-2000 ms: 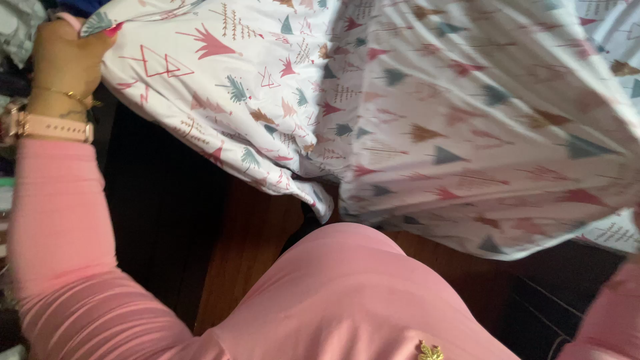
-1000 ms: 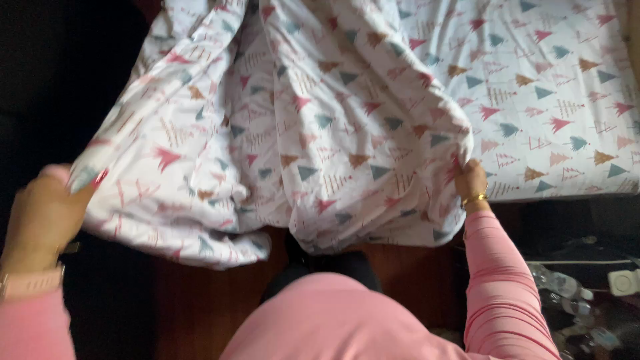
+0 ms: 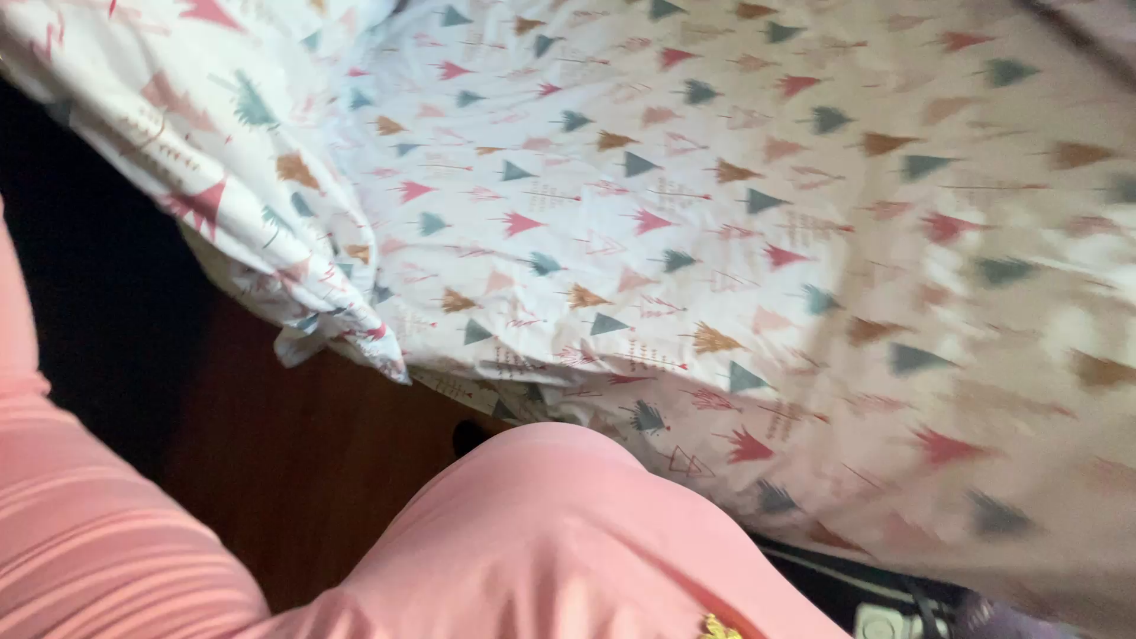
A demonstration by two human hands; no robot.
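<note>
A white bed sheet (image 3: 568,204) printed with pink, grey-green and brown trees spreads across the head view, with small wrinkles at its middle. At the upper left a bunched part of the same fabric (image 3: 266,177) hangs in folds, its pointed lower end above the floor. My left hand is outside the picture; only my pink left sleeve shows at the left edge. My right hand is also out of sight, so what either hand holds cannot be seen.
A dark reddish-brown wooden floor (image 3: 311,461) shows at the lower left, beside a very dark area. At the bottom right, a white plug or adapter (image 3: 877,621) and a dark cable lie below the fabric's edge. My body is close to the fabric.
Both hands, gripping the fabric a second ago, have left the view. The fabric now spreads over the centre and right, with its bunched part at the upper left. The view has shifted.
</note>
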